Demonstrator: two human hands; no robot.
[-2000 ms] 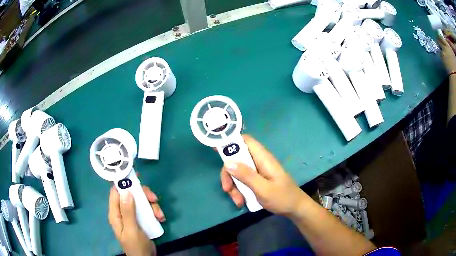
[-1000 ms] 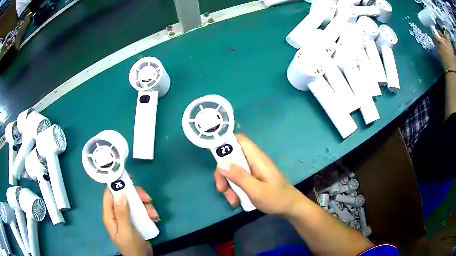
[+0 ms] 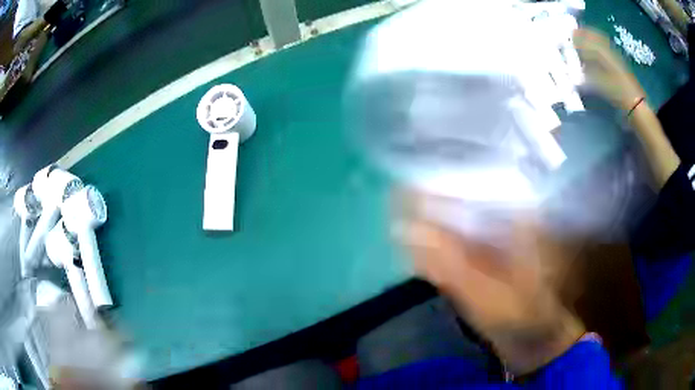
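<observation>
My right hand (image 3: 472, 259) is raised close to the camera and strongly blurred. A large white blurred shape, the handheld fan (image 3: 449, 99), is at its fingers and hides part of the bench. My left hand (image 3: 88, 362) is at the lower left edge, blurred and partly cut off, beside the left group of fans (image 3: 84, 209); its grip cannot be made out. One white fan (image 3: 222, 179) lies alone on the green bench, open ring up, its dark display window showing no digits.
A pile of white fans (image 3: 560, 57) at the upper right is partly hidden. Another person's hand (image 3: 602, 65) reaches to it. Small white parts (image 3: 634, 46) lie beyond. A metal post (image 3: 280, 21) stands at the bench's pale edge strip (image 3: 145, 108). A brown box (image 3: 610, 293) is mostly hidden.
My right hand and its fan have come up close to the camera and right. My left hand has moved left and down to the left group. The other person's hand has moved to the pile.
</observation>
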